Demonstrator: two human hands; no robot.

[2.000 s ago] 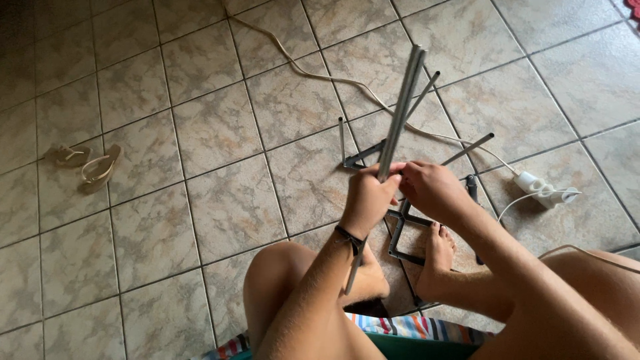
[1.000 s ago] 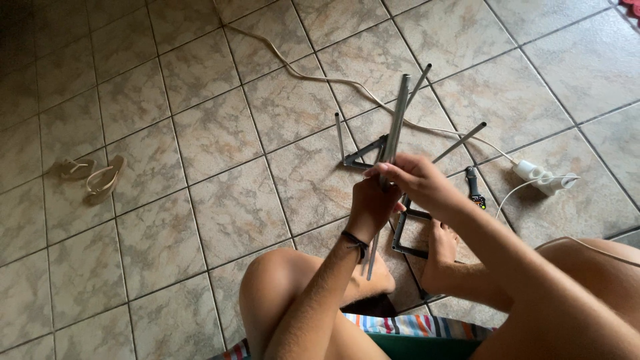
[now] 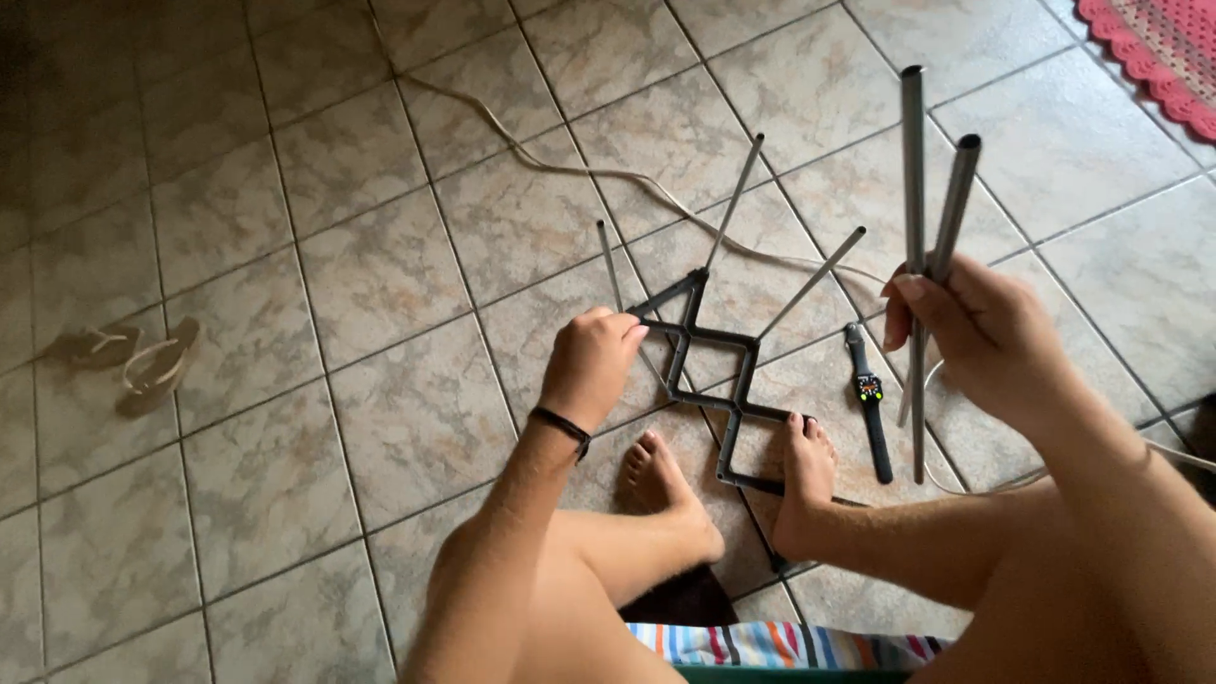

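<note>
My right hand (image 3: 978, 332) grips a bundle of grey metal tubes (image 3: 914, 171), held upright and slightly fanned at the right. My left hand (image 3: 591, 366) is at the left corner of a black zigzag frame (image 3: 712, 334) on the floor, its fingers closed around a thin metal rod (image 3: 610, 261) or the frame's end there; which of them it grips is hard to tell. Two more thin rods, one at the top corner (image 3: 736, 199) and one at the right (image 3: 812, 283), rise from the frame. My bare foot (image 3: 809, 461) rests by the frame's lower right part.
A smartwatch with a black strap (image 3: 868, 388) lies on the tiles right of the frame. A pale cable (image 3: 665, 195) runs behind the frame. Beige flip-flops (image 3: 161, 369) lie at the far left. A crocheted pink rug (image 3: 1154, 57) is at the upper right.
My hands were together on the tubes and are now apart. The right has moved right with the tubes; the left has gone to the black frame.
</note>
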